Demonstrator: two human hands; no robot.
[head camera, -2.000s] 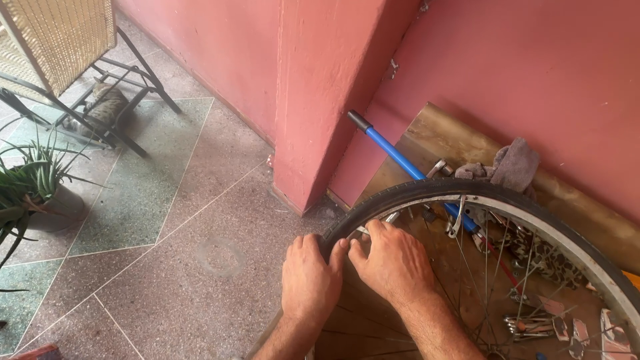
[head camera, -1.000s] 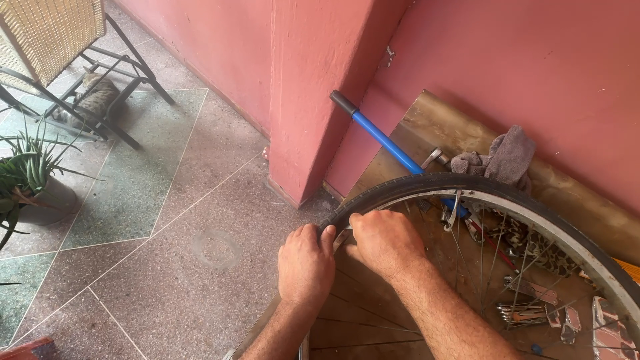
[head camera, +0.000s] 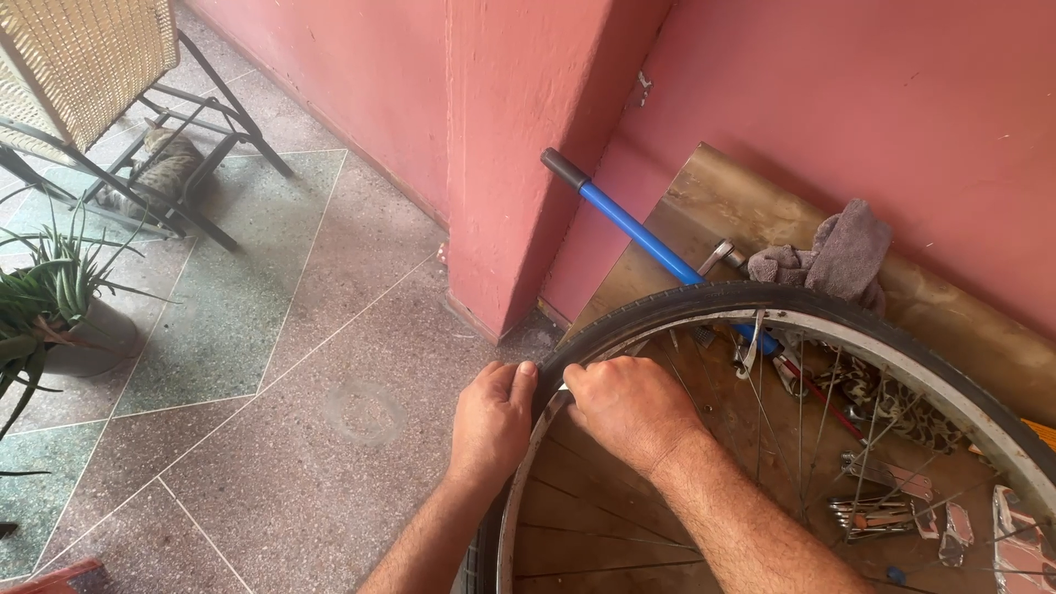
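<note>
A spoked bicycle wheel with a black tire (head camera: 763, 294) and a metal rim (head camera: 833, 323) stands before me. My left hand (head camera: 497, 417) grips the tire's outer side at the upper left. Just right of it, my right hand (head camera: 631, 408) is closed on a metal tool at the rim's inner edge; only a small bright part shows between finger and rim, and its kind cannot be told. Farther right, a metal lever or wrench (head camera: 750, 351) hangs at the rim among the spokes. What lies under my fingers is hidden.
Behind the wheel, a brown board holds a blue hand pump (head camera: 639, 233), a grey cloth (head camera: 850, 252), a socket wrench (head camera: 726, 254), a multi-tool (head camera: 879, 518) and patches. A pink pillar (head camera: 516, 165) rises at centre. At left are a potted plant (head camera: 91, 338) and a cat (head camera: 165, 173) under a chair (head camera: 107, 66).
Both hands remain at the same part of the tire and rim. My right hand has closed over the spot where its fingers were more spread two seconds ago.
</note>
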